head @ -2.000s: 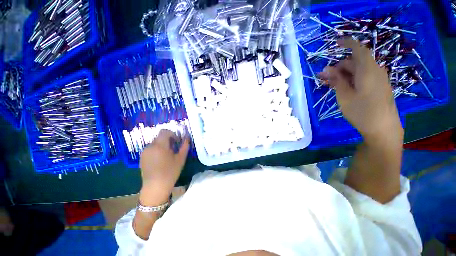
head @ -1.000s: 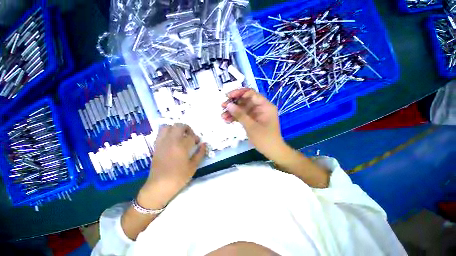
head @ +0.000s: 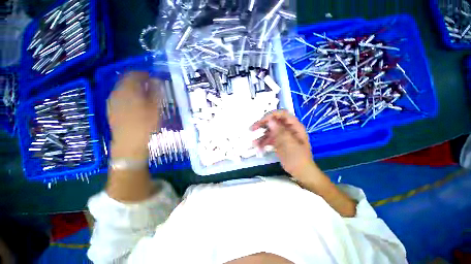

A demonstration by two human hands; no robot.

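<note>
My left hand [head: 133,116] is blurred over the left blue tray [head: 116,72] and hides much of its rows; its fingers are unclear, so I cannot tell whether it holds anything. Part of a row of white and silver units [head: 168,146] shows beside my wrist. My right hand [head: 287,138] is over the near right part of the white tray [head: 217,167], fingers bent above the small white parts [head: 232,118]. Something white shows at its fingertips, but I cannot tell whether it is held.
A clear plastic bag [head: 232,26] of silver tubes covers the white tray's far end. The right blue tray [head: 421,67] holds tangled thin rods and sits on another tray. Blue bins [head: 93,129] of silver assemblies stand at the far left. More blue bins show at the upper right.
My left hand has moved from the white tray's near left edge to over the left blue tray. My right hand, earlier over the thin rods, is now low over the white tray. The view has shifted.
</note>
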